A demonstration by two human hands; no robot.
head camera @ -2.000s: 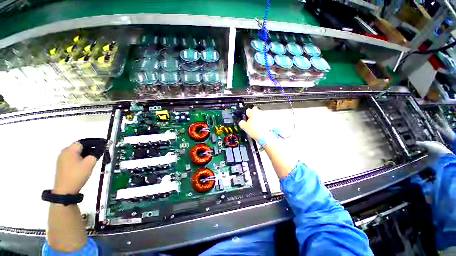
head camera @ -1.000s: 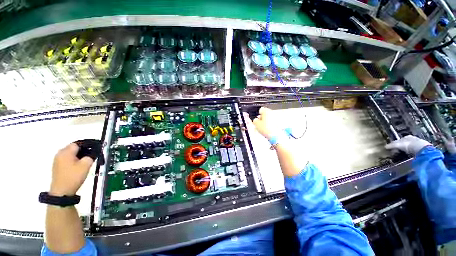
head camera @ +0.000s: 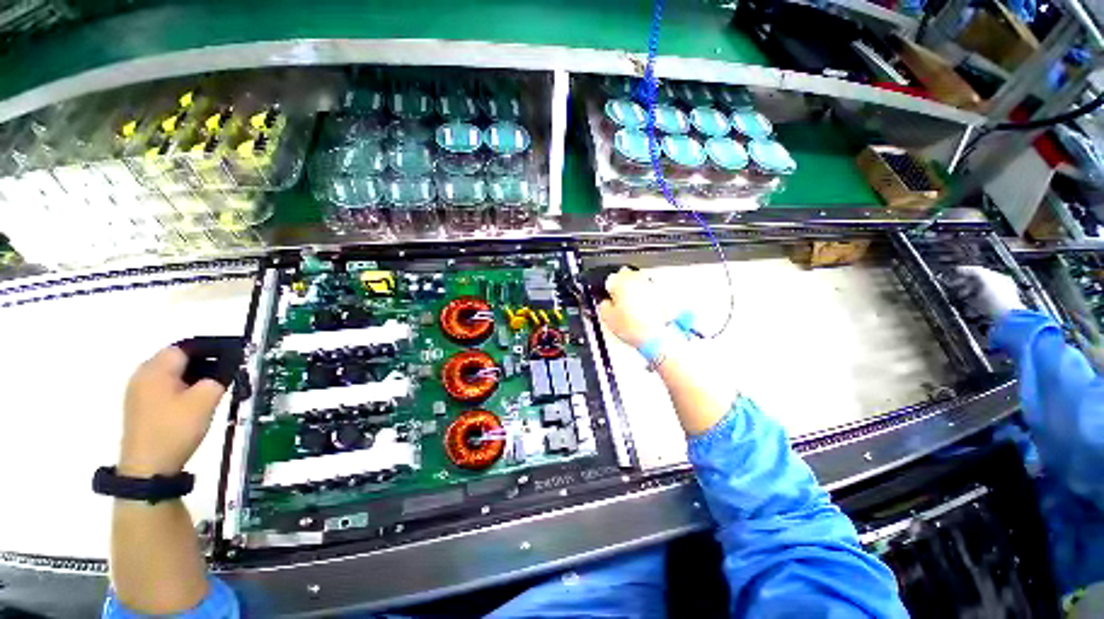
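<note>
A green circuit board [head camera: 418,314] lies in a black carrier [head camera: 484,493] on the conveyor, with three orange-copper rings [head camera: 470,376] in a column, three white bars [head camera: 344,398] and grey blocks at its right side. My left hand [head camera: 172,405], with black-covered fingertips, is at the carrier's left edge; its fingers are bent at the frame and the contact is partly hidden. My right hand [head camera: 632,312], also with dark fingertips, is at the carrier's upper right edge. A light blue band [head camera: 655,351] is on my right wrist.
A gloved hand [head camera: 983,290] of a person in blue sleeves is over black carriers [head camera: 938,284] at right. Clear trays with yellow, teal and pale blue-topped parts [head camera: 726,154] stand on the shelf above. A blue coiled cord [head camera: 654,133] hangs near my right hand. A brown bin [head camera: 902,178] is at upper right.
The carrier and my left hand sit slightly further left in view than two seconds ago. My right hand stays by the right edge. The neighbour's gloved hand has moved up over the right carriers.
</note>
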